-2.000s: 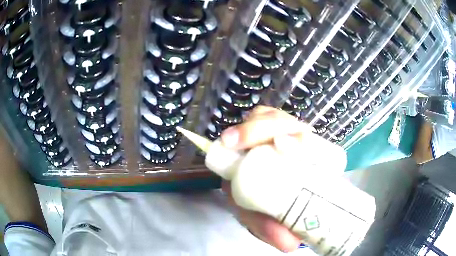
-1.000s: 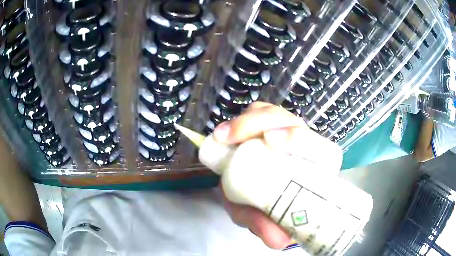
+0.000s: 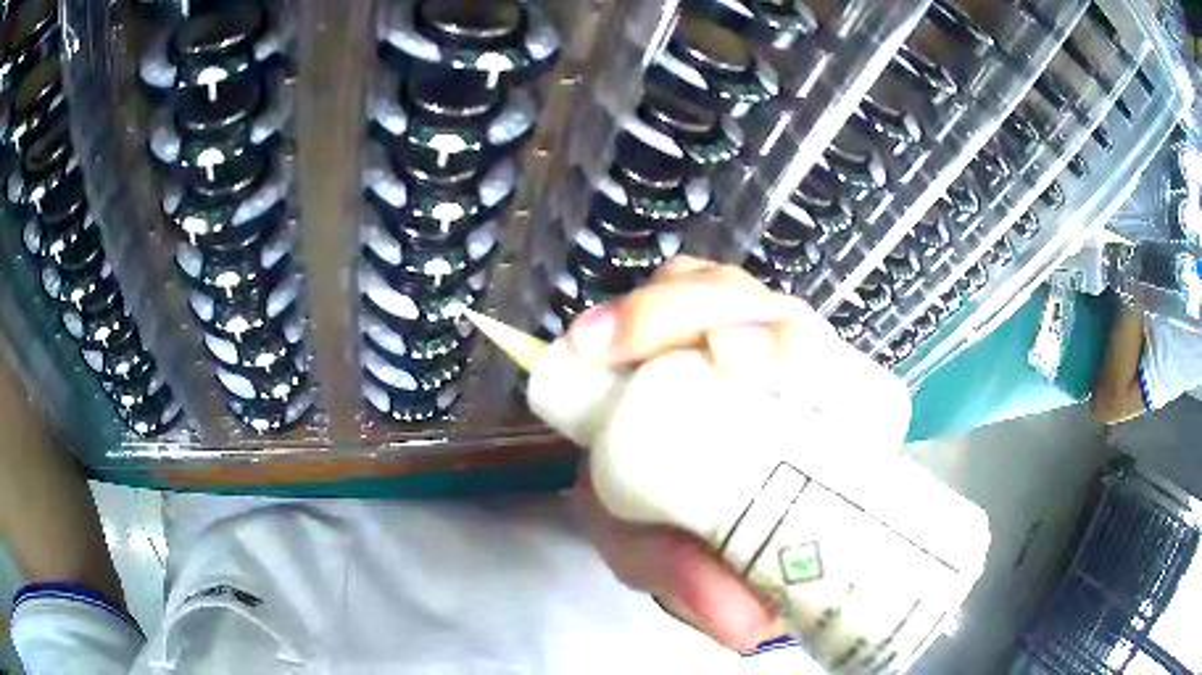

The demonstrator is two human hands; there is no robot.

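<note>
My right hand (image 3: 712, 317) is closed around a white squeeze bottle (image 3: 791, 514) with a lined label and a small green mark. Its pale-yellow nozzle (image 3: 508, 340) points up and left, with the tip at the right side of a column of glossy black parts (image 3: 429, 284). I cannot tell whether the tip touches a part. The parts stand closely stacked in columns in a wide clear blister tray (image 3: 330, 237). My left hand is out of the picture; only the left forearm and sleeve show at the left edge.
The brown board (image 3: 343, 469) shows along the tray's near side, above the green bench cover (image 3: 1015, 376). Shiny clear plastic items (image 3: 1160, 277) lie at the right. Another person's arm (image 3: 1123, 369) shows there. A dark wire-like rack (image 3: 1120, 567) stands at lower right.
The nozzle tip has moved slightly up along the same column, from near its lower parts. The right hand still holds the bottle. The tray's view has shifted slightly left.
</note>
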